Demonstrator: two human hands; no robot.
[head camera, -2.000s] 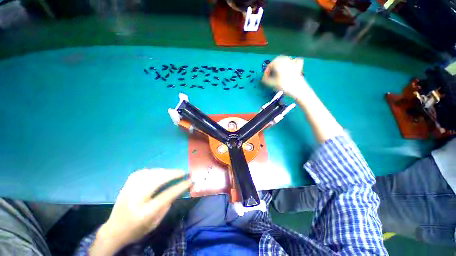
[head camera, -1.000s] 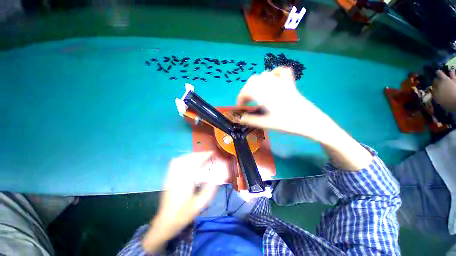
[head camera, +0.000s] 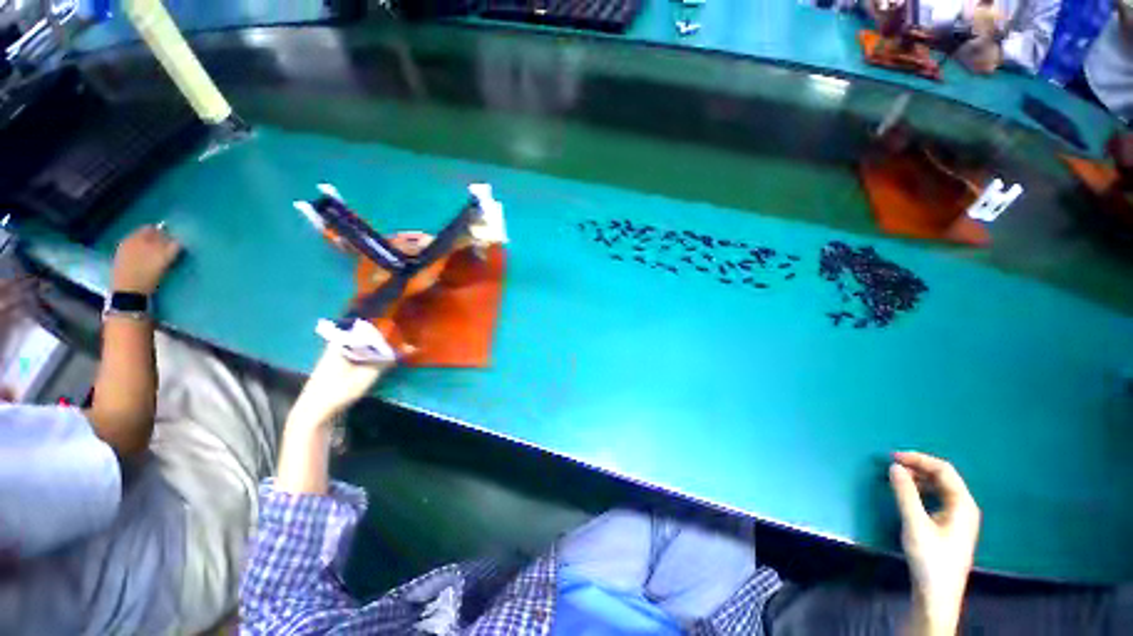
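Note:
The Y-shaped black product (head camera: 400, 263) sits in its fixture on an orange-red base plate (head camera: 462, 311), left of centre on the table. White forked holders show at the arm ends. My left hand (head camera: 333, 383) is at the near end of the fixture and grips it beside the near white holder (head camera: 357, 339); its fingertips are partly hidden. My right hand (head camera: 938, 503) is far to the right near the table edge, fingers curled and apart, with no part seen in it. Small black parts lie scattered (head camera: 696, 252) and in a dense pile (head camera: 873, 283) beyond the hands.
A neighbour's forearm with a wristband (head camera: 127, 303) rests on the table at left, near a black tray (head camera: 93, 155). Other orange-red fixtures (head camera: 917, 199) stand on the darker green strip beyond. More people and fixtures are at the far upper right.
The fixture has moved from in front of me to the left, with my left hand now on it. My right hand has left the product and moved right. The view has turned left.

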